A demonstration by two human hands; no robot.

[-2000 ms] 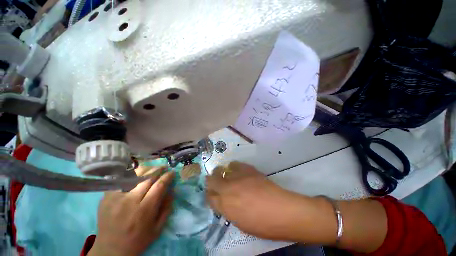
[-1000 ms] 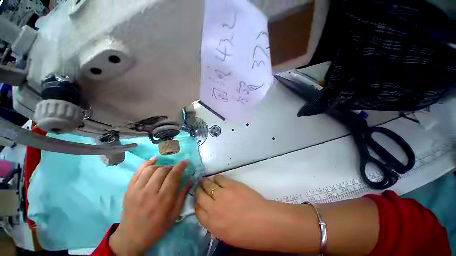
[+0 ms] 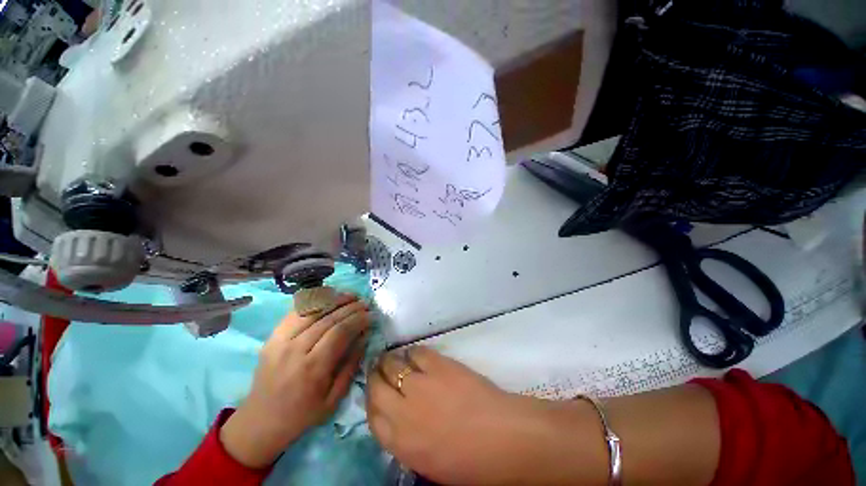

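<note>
The thin aqua garment piece (image 3: pixel 142 389) spreads over the left of the table and runs under the head of the white sewing machine (image 3: pixel 275 114). My left hand (image 3: pixel 309 365) lies on the cloth with its fingertips close to the tan-brown block (image 3: pixel 314 300) beside the presser foot area. My right hand (image 3: pixel 427 408), with a ring, is closed on the cloth's right edge, just below and right of my left hand. The needle and the pinched edge are hidden by the machine head and my fingers.
Black-handled shears (image 3: pixel 717 304) lie at the right, blades partly under a dark checked cloth (image 3: pixel 731 123). A paper note (image 3: pixel 432 133) with handwriting is stuck on the machine head. A printed ruler (image 3: pixel 608 370) runs along the table's front edge. A red basket edge (image 3: pixel 55 356) shows at the left.
My left hand has moved up toward the tan-brown block since one second ago. My right hand stays at the cloth's edge. The view has shifted from two seconds ago.
</note>
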